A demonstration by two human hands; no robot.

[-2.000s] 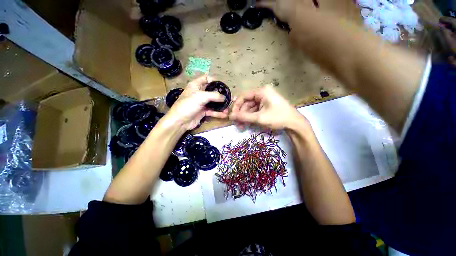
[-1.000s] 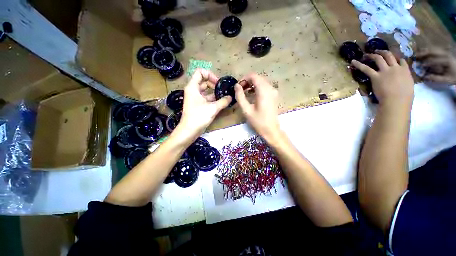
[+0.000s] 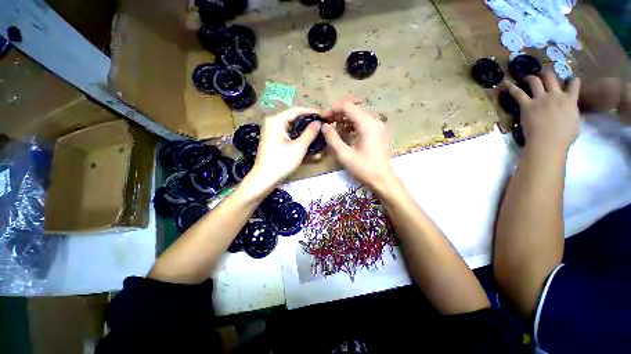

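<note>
My left hand (image 3: 282,144) holds a round black housing (image 3: 309,129) upright, thumb and fingers on its rim, over the front edge of the tan board. My right hand (image 3: 360,142) is at the housing's right side with fingertips pinched close to it; a thin reddish wire shows at these fingers, partly hidden. The heap of red, dark and yellowish wire leads (image 3: 348,234) lies on the white paper sheet (image 3: 450,200) below my right hand.
Black housings (image 3: 200,173) pile up at left, more beside the open carton (image 3: 156,62), some loose on the board (image 3: 408,90). A green piece (image 3: 278,94) lies behind my left hand. A second person's hands (image 3: 546,114) are at right by housings. White discs (image 3: 536,28) lie upper right.
The second person's arm has drawn back from across the board to the right side. Two housings there now stand apart. My hands have stayed at the housing, turning it slightly, with my right fingers against it.
</note>
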